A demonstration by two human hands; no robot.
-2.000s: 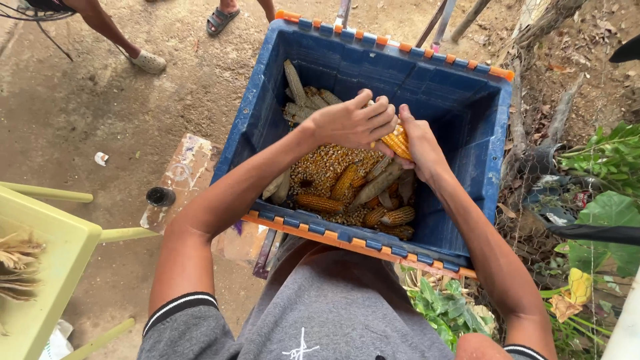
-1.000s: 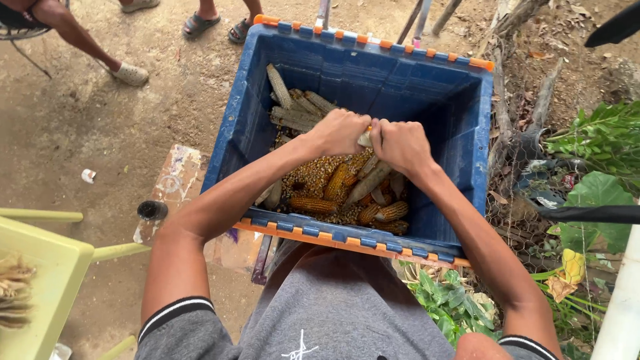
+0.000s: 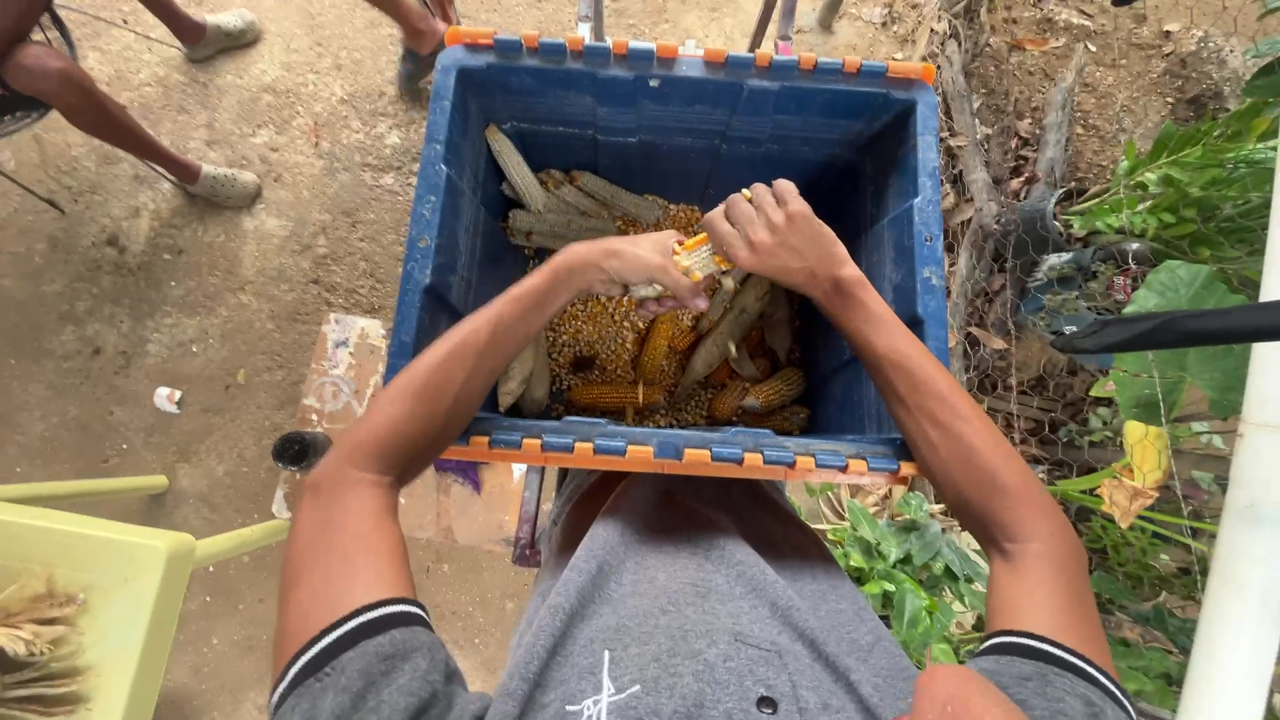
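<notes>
My left hand (image 3: pixel 655 270) grips a partly shelled corn cob (image 3: pixel 700 258) over a blue plastic crate (image 3: pixel 690 105) with orange hinge teeth. My right hand (image 3: pixel 775 238) is closed around the cob's other end, its knuckles up and a yellow kernel by its fingers. Below, loose corn kernels (image 3: pixel 592 335) cover part of the crate floor. Bare cobs (image 3: pixel 560 225) lie at the far left inside; unshelled ears (image 3: pixel 615 397) and a husk-covered ear (image 3: pixel 728 330) lie nearer me. Part of the held cob is hidden by my fingers.
A pale yellow plastic table (image 3: pixel 130 560) holding dry husks (image 3: pixel 40 650) stands at lower left. A black cup-like object (image 3: pixel 300 450) is beside the crate. Another person's legs (image 3: pixel 100 110) show at upper left. Wire mesh, plants (image 3: pixel 1180 210) and a white pole (image 3: pixel 1240 500) are on the right.
My hands have drawn apart along the cob, so that its partly bare middle shows between them. In the earliest frame, the cob's exposed side bore rows of kernels.
</notes>
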